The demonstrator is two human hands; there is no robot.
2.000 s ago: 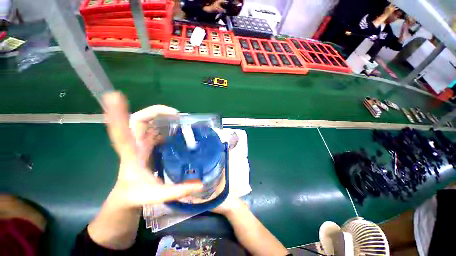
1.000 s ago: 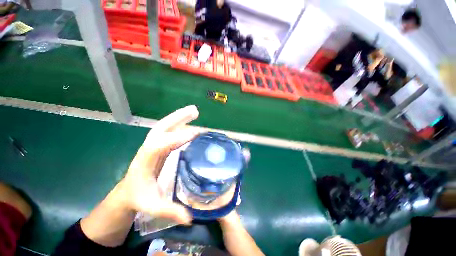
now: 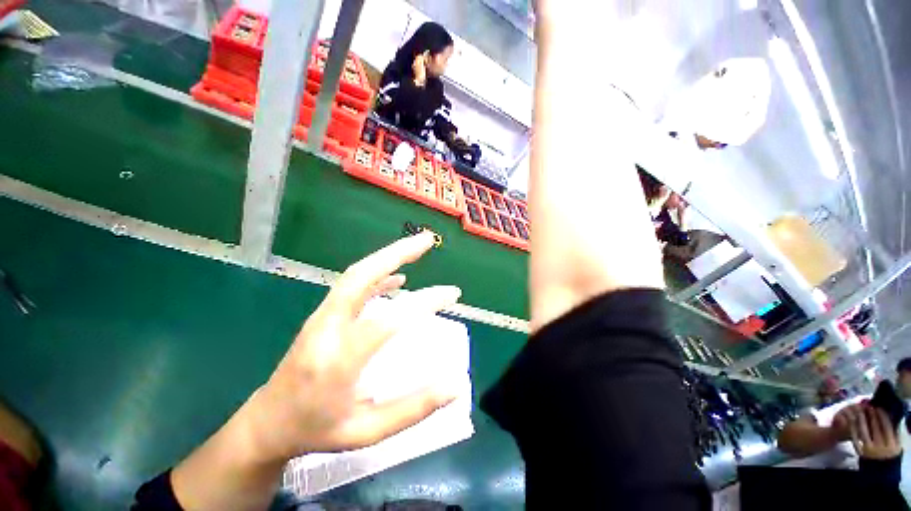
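Observation:
A stack of white sheets [image 3: 425, 369] lies on the green bench, glared out, with grey layered edges at its lower left. My left hand [image 3: 345, 374] is over the stack's left part, fingers and thumb spread, with nothing visible in it. Whether it touches the sheets I cannot tell. My right arm rises through the middle of the view in a black sleeve; the bare forearm runs past the top edge, so my right hand is out of the picture. The bottle is not in view.
Beyond a pale rail [image 3: 190, 237], red-orange trays [image 3: 405, 180] hold units, and a small yellow-and-black device [image 3: 430, 237] lies behind my left fingertip. A metal post [image 3: 272, 140] stands left. Black small parts [image 3: 734, 414] lie right. Co-workers sit across and at right.
The blue-lidded bottle, earlier between my hands, has left the view. My right arm has swung up across the middle. My left hand stays spread over the sheets. The view has tilted upward.

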